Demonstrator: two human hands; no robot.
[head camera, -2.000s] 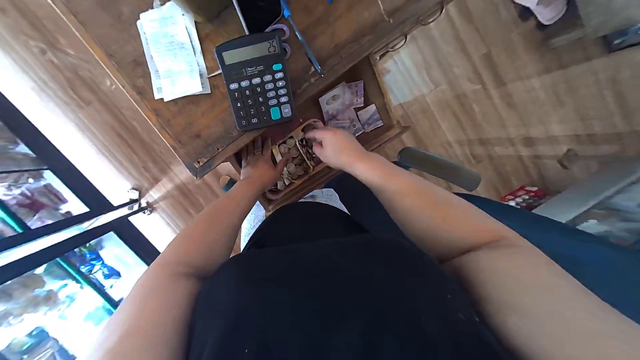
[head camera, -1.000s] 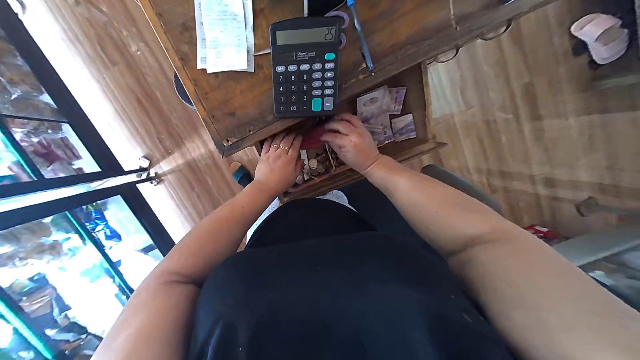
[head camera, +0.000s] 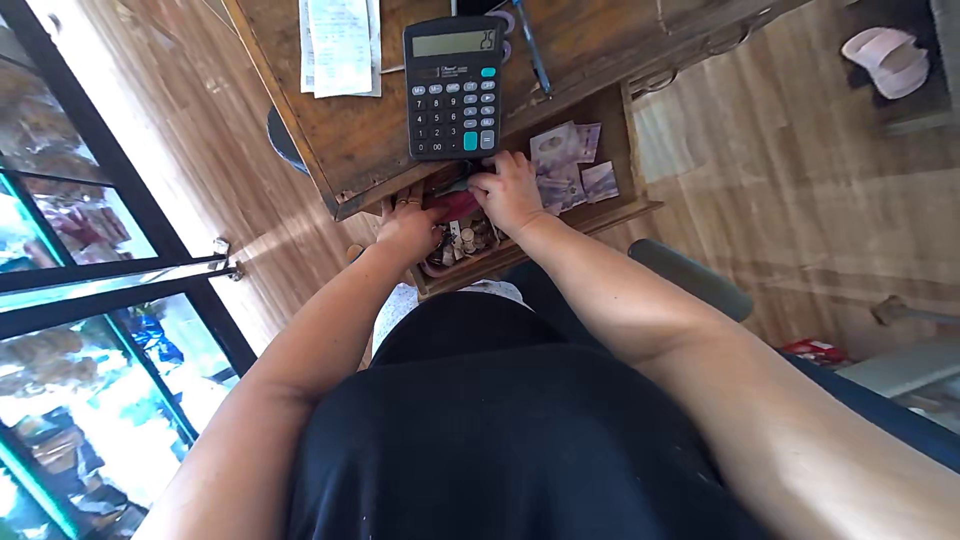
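Both of my hands reach into an open wooden drawer (head camera: 637, 202) under the desk top. My left hand (head camera: 409, 229), with rings on a finger, lies at the drawer's left part, its fingers beside a red item (head camera: 454, 205), perhaps a pouch. My right hand (head camera: 510, 191) has bent fingers at the red item's right end, close to something pale; whether it grips either is unclear. Coins (head camera: 469, 236) and small things fill a container below the red item. Several purple banknotes (head camera: 559, 146) lie in the drawer's right part.
On the wooden desk (head camera: 360, 142) are a black calculator (head camera: 454, 90), paper slips (head camera: 341, 49) and a blue pen (head camera: 532, 49). A glass-fronted case (head camera: 112, 277) stands at left. A pink slipper (head camera: 889, 64) is on the floor, upper right.
My right hand has moved from over the coins toward the drawer's back, and more of the red item shows between my hands. The view has shifted.
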